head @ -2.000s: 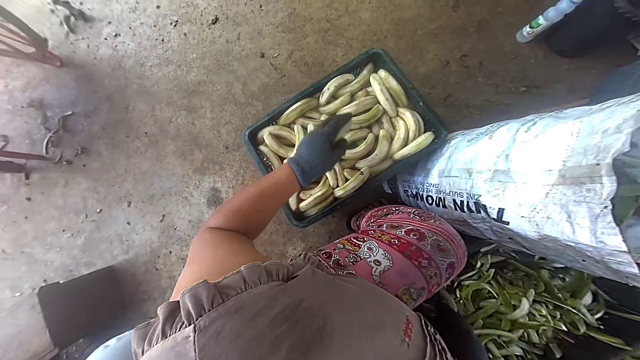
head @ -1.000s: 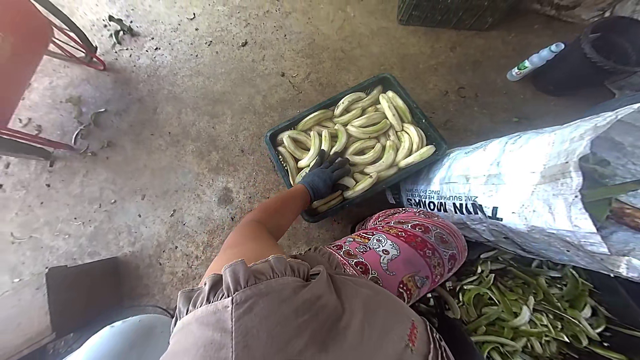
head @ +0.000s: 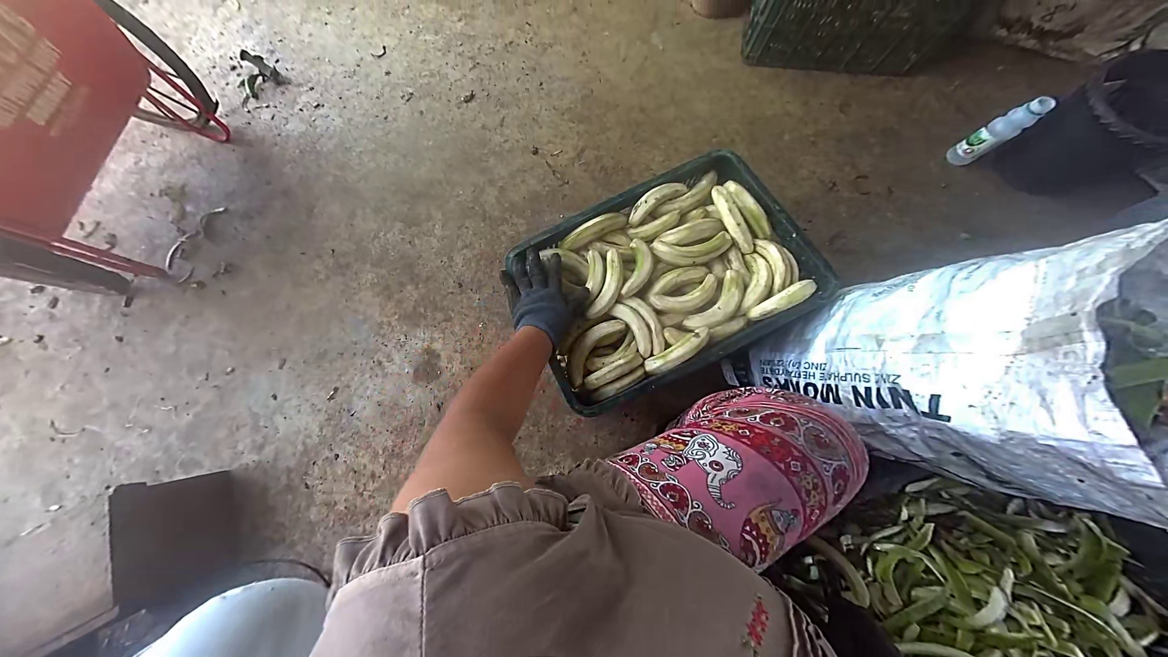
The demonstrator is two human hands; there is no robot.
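My left hand (head: 545, 297), in a dark grey glove, lies over the left edge of a green plastic crate (head: 826, 269). Its fingers are spread across the rim and touch the peeled green bananas (head: 684, 283) just inside; it holds none that I can see. The bananas fill the crate in a loose layer, most of them curved and lying flat. My right hand is out of view.
A white woven sack (head: 967, 365) leans at the crate's right, above a heap of green banana peels (head: 967, 566). A plastic bottle (head: 999, 130) and a black bucket (head: 1068, 137) are upper right, another crate (head: 849, 36) top. A red wheelbarrow (head: 73, 109) stands upper left.
My left hand has moved from the middle of the bananas to the near edge, then to the crate's left edge. The view has shifted, bringing more of the red wheelbarrow in.
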